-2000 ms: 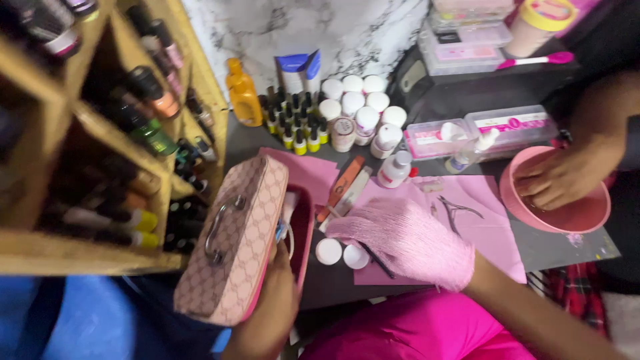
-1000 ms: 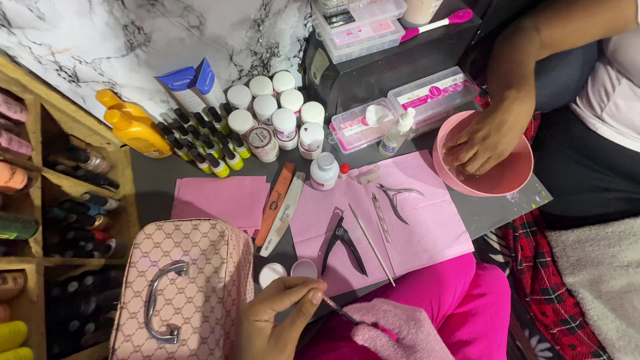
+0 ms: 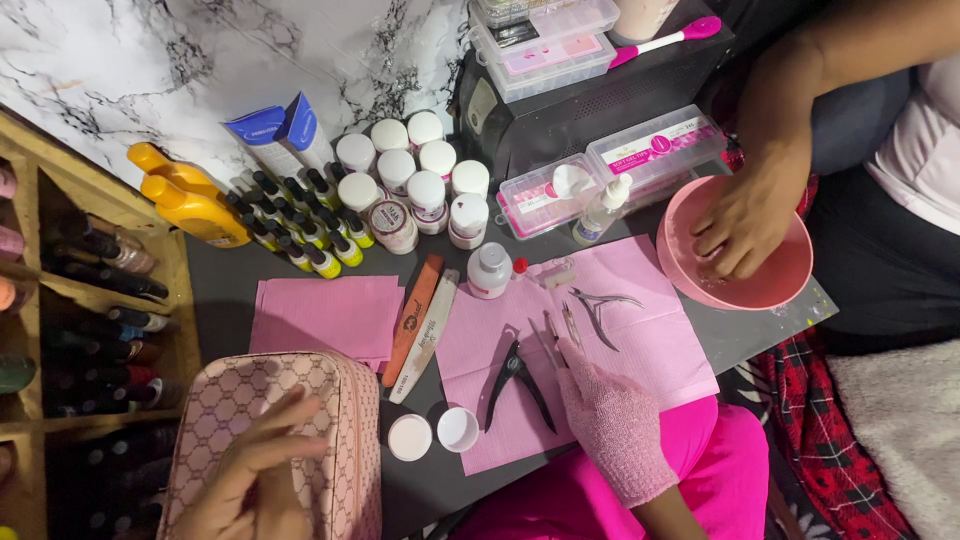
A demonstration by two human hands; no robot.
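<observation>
My left hand (image 3: 259, 469) is bare and hovers over the pink patterned case (image 3: 349, 420), fingers apart, holding nothing. A pink textured glove covers my right hand (image 3: 611, 427), which rests palm down on the pink paper towel (image 3: 480, 375). Its fingertips touch or hold a thin dark-tipped tool (image 3: 552, 328), beside a slim metal tool (image 3: 570, 322). Cuticle nippers (image 3: 600, 306) lie to the right and a black nail tip cutter (image 3: 514, 367) to the left. An orange nail file (image 3: 412, 319) and a pale nail file (image 3: 431, 337) lie side by side between the two pink towels.
Another person's hand (image 3: 742, 225) is in a pink bowl (image 3: 791, 277) at the right. White-lidded jars (image 3: 426, 191), small polish bottles (image 3: 322, 262) and a yellow bottle (image 3: 202, 217) stand at the back. An open small jar (image 3: 457, 430) is near the front edge. A wooden polish rack (image 3: 191, 330) stands at left.
The case stood open two seconds ago and is now closed. A second ago both my hands were together on a thin tool; now they are apart, the gloved one over the towel and the left over the case.
</observation>
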